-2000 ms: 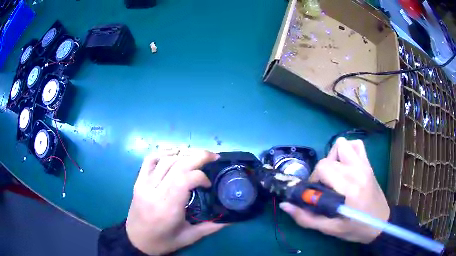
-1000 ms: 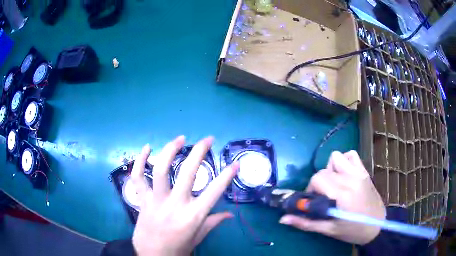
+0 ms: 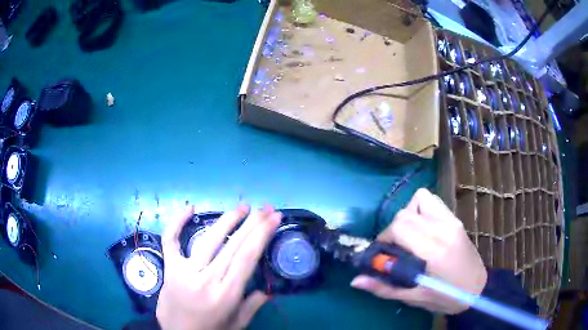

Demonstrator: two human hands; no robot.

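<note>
Three speaker units lie in a row on the green bench. The left unit [image 3: 142, 271] shows a white disc and red wire. The middle unit [image 3: 201, 240] is mostly hidden under my left hand [image 3: 222, 264]. My left hand's fingertips and thumb are on the left side of the right unit [image 3: 295, 254], a black frame around a grey-blue disc; it seems gripped there. My right hand [image 3: 432, 258] holds the black glue gun [image 3: 391, 263] with orange trigger. Its nozzle touches or nearly touches the right unit's right edge. A translucent glue stick [image 3: 480, 301] extends from the gun's rear.
An open cardboard tray [image 3: 342, 136] with glue scraps and a black cord [image 3: 387, 85] stands beyond. A divided carton [image 3: 474, 177] holding drivers is at right. Finished speakers [image 3: 14, 169] and a black box part [image 3: 64, 103] are at left. A pale lump [image 3: 110, 99] lies near them.
The view has shifted right. My left hand has gone from spread over the units to the right unit's left side. That unit's disc now looks grey-blue instead of white. The gun remains in my right hand.
</note>
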